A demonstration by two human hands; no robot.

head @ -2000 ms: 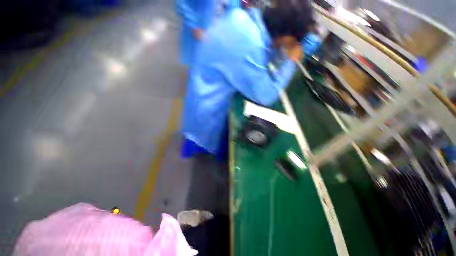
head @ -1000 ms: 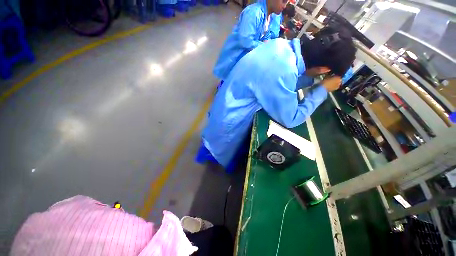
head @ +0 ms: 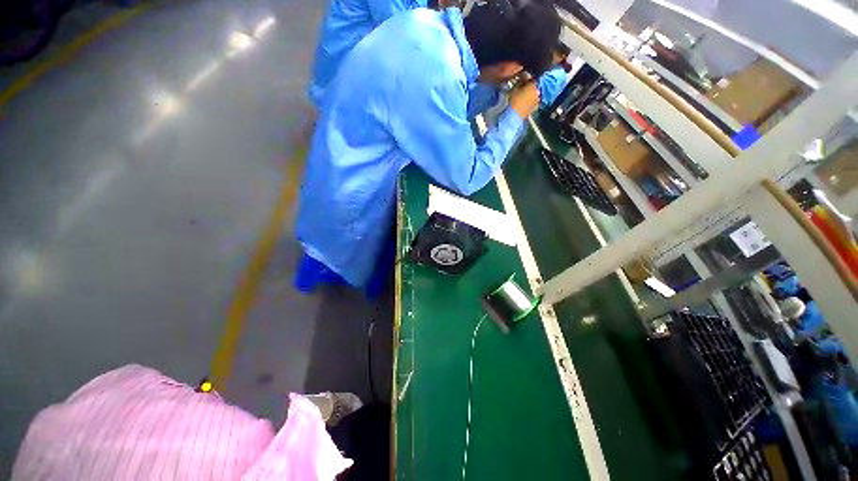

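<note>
Neither of my hands is in view. A pink striped sleeve or shoulder shows at the lower left. The solder wire spool [head: 513, 300], with green flanges and silver winding, lies on the green-matted bench [head: 437, 376] against the white strip [head: 569, 376]. A thin pale solder wire [head: 470, 395] runs from it towards the bottom edge. The black square fan [head: 447, 249] with a round grille stands beyond the spool, near the bench's left edge. A white paper sheet [head: 475, 216] lies just behind the fan.
A coworker in a blue smock [head: 376, 131] leans on the bench, head bent down; another stands behind. A white slanting post [head: 659, 230] crosses the right side. Black blister trays [head: 578, 181] lie beyond the strip. Cluttered shelving stands at the right.
The view has swung right, so the spool, fan and coworker sit further left and higher. More shelving and black trays show at the right. The picture is sharper than two seconds ago.
</note>
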